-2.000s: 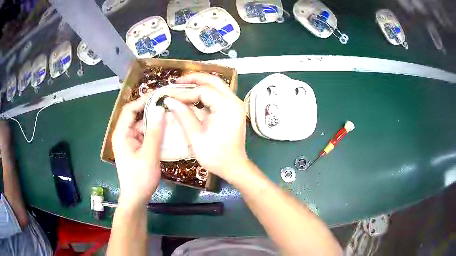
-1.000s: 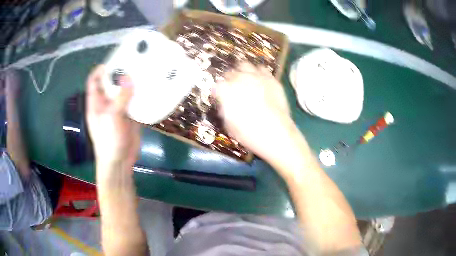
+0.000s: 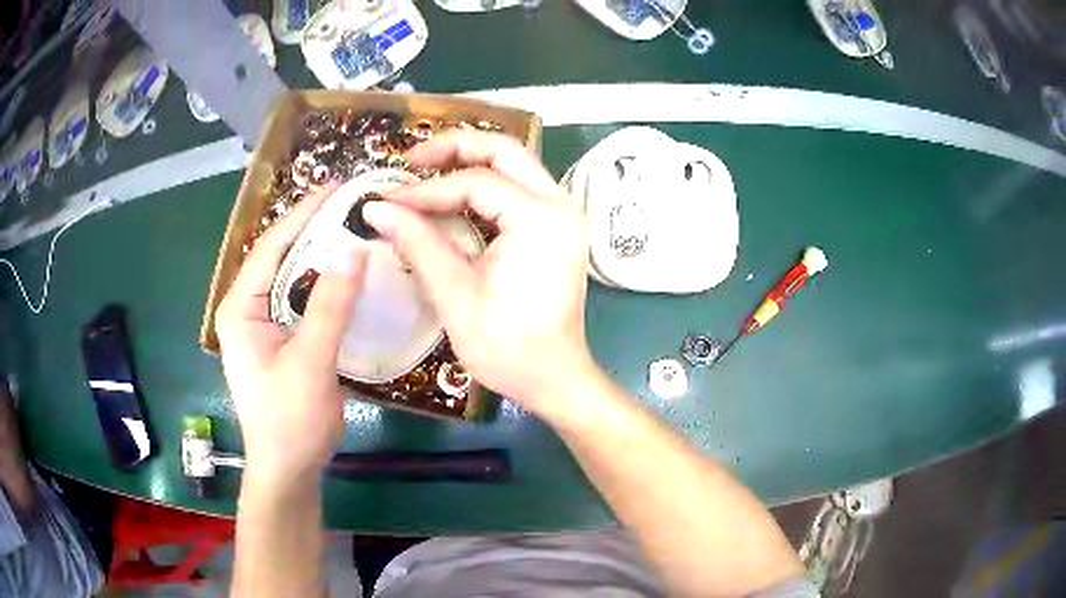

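Observation:
A white housing cover (image 3: 392,310) is held above the parts box, its two dark round holes towards the upper left. My left hand (image 3: 292,339) grips its left and lower edge, with the thumb on the cover. My right hand (image 3: 503,269) is at its upper right, with thumb and fingertips at the upper hole. Whether a ring is between these fingertips is hidden. The parts box (image 3: 237,251), a shallow brown cardboard tray, holds many shiny copper and dark rings (image 3: 316,164) under both hands.
Stacked covers (image 3: 672,222) sit right of the box. A screwdriver (image 3: 783,298) and two loose rings (image 3: 668,376) lie farther right. A hammer (image 3: 409,465) lies below the box, and a smartphone (image 3: 117,386) at left. Housings with circuit board (image 3: 362,47) stand beyond the white strip (image 3: 748,105).
My right hand has moved from among the rings to the cover's upper hole. My left hand has brought the cover lower, over the box. The view has also shifted.

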